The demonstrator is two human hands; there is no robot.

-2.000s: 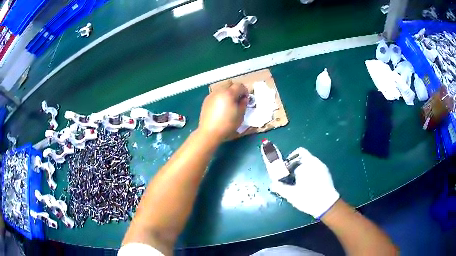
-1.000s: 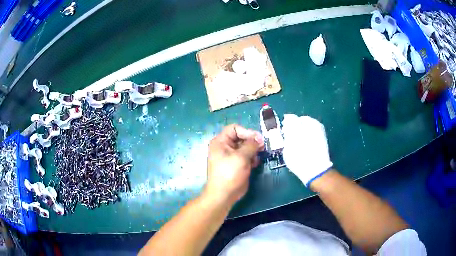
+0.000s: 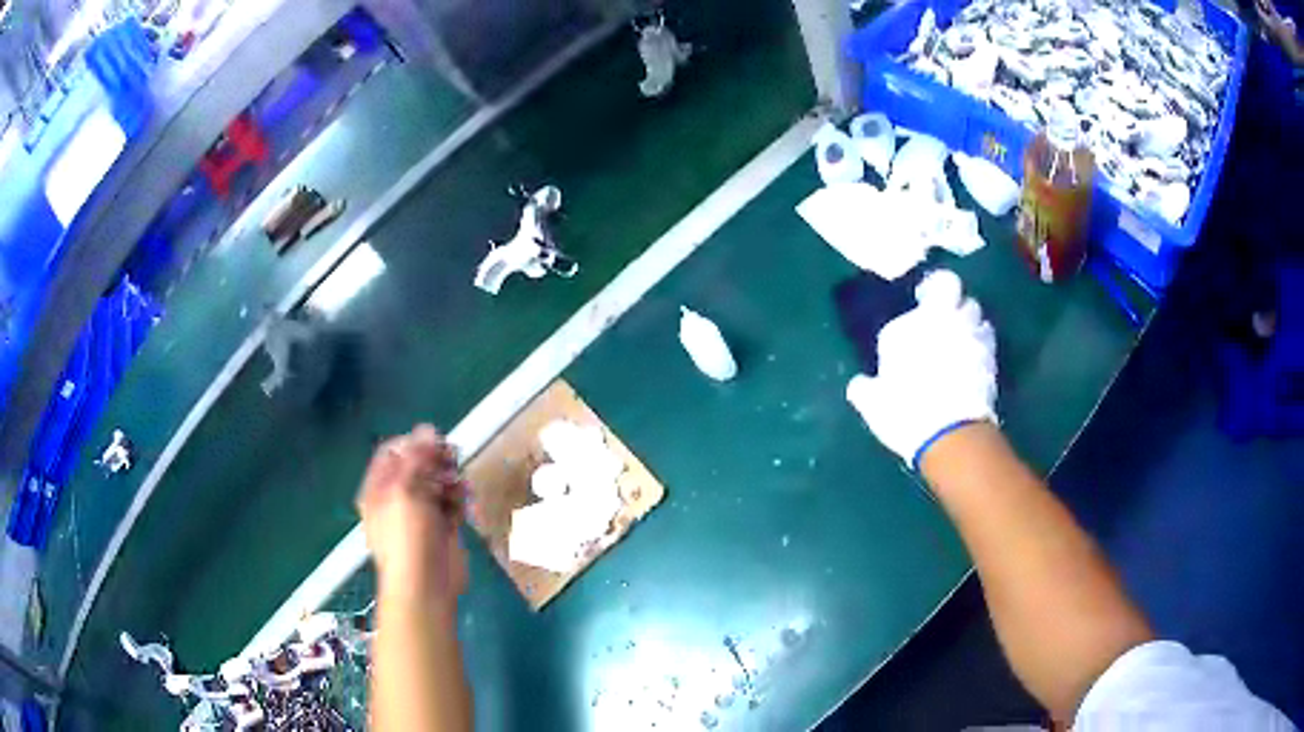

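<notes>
My left hand [image 3: 412,489], bare and blurred, is over the pale rail beside the cardboard pad, fingers curled; I cannot tell if it holds anything. My right hand [image 3: 932,365], in a white glove with a blue cuff edge, is over the dark flat phone [image 3: 870,308] at right, fingers apart, with nothing visible in it. The tan cardboard pad [image 3: 641,493] bears smeared white grease [image 3: 572,493]. A white handle unit [image 3: 529,243] lies on the dark green conveyor; another, blurred [image 3: 283,348], is farther left.
A white squeeze bottle [image 3: 705,345] lies right of the pad. White cloth [image 3: 880,229], white rings and an amber bottle [image 3: 1055,208] are by the blue bin [image 3: 972,129] of silver-white parts. More handle units [image 3: 293,658] and small metal parts are at lower left. Brown pieces lie across the conveyor.
The view has turned right. My left hand has moved away from the handle unit to the rail side. My right hand has let go of the unit and moved to the phone.
</notes>
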